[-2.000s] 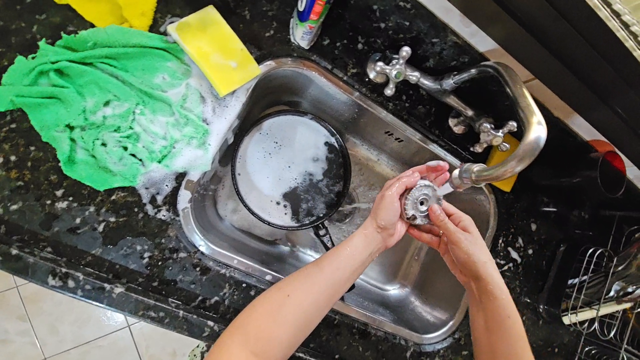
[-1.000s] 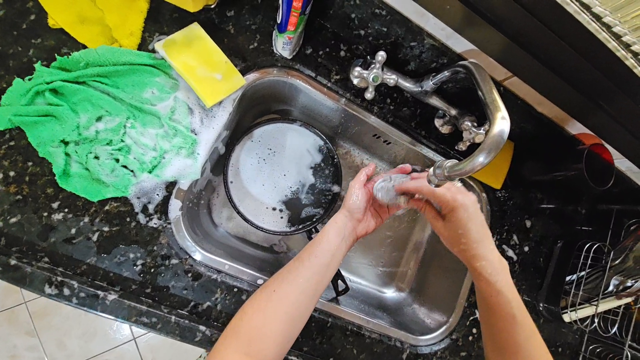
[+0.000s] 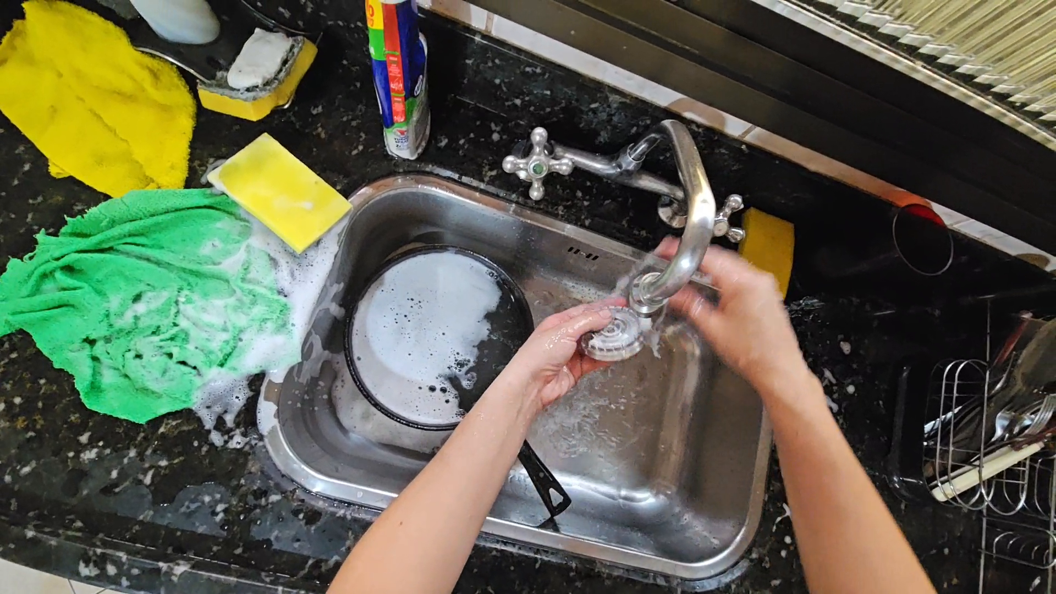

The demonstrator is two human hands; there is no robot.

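Observation:
My left hand (image 3: 561, 355) holds a small round ridged part (image 3: 615, 334), which looks like a metal burner piece, under the spout of the chrome faucet (image 3: 697, 198). Water runs over it. Behind the spout, my right hand (image 3: 734, 305) is blurred, with its fingertips partly hidden; whether it holds anything is unclear. A black frying pan (image 3: 516, 346) with sudsy water lies in the left half of the stainless steel sink (image 3: 709, 528), its handle pointing toward the near edge.
Left of the sink lie a soapy green cloth (image 3: 140, 305), a yellow sponge (image 3: 285, 194) and a yellow cloth (image 3: 107, 99). A spray can (image 3: 398, 91) stands behind. Another sponge (image 3: 767, 247) sits by the faucet; a wire rack (image 3: 982, 445) with cutlery is at right.
My right hand has moved off the round part to behind the spout. My left hand still holds the part, now with its ridged face showing under the water.

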